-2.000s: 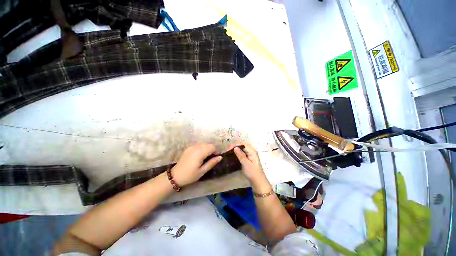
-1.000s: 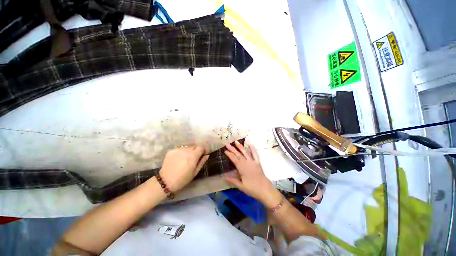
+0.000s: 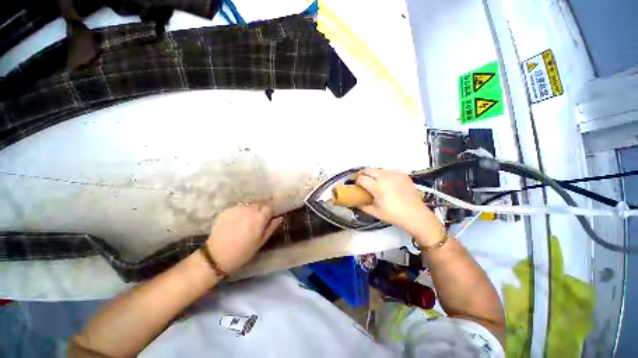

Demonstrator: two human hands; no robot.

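Observation:
A long dark plaid strip [image 3: 299, 227] lies along the table's front edge, its left part bent near the corner. My left hand [image 3: 240, 234] rests on the strip with its fingertips at the upper edge; whether they pinch the cloth is hard to tell. My right hand [image 3: 393, 199] is closed around the wooden handle [image 3: 352, 196] of the steam iron [image 3: 323, 203]. The iron's pointed tip faces left, over the strip's right end, a short way right of my left fingertips. The iron hides that end of the strip.
A curved stack of plaid pieces [image 3: 189, 63] lies across the back of the white table [image 3: 210, 150]. A dark heap [image 3: 35, 24] is at the far left. The iron rest [image 3: 448, 164] stands at the right edge. A dark hose [image 3: 542, 178] and white tube run right from the iron.
My right hand has let go of the strip and taken the iron by its handle. The iron has moved left from its rest onto the strip's right end. My left hand has shifted slightly left.

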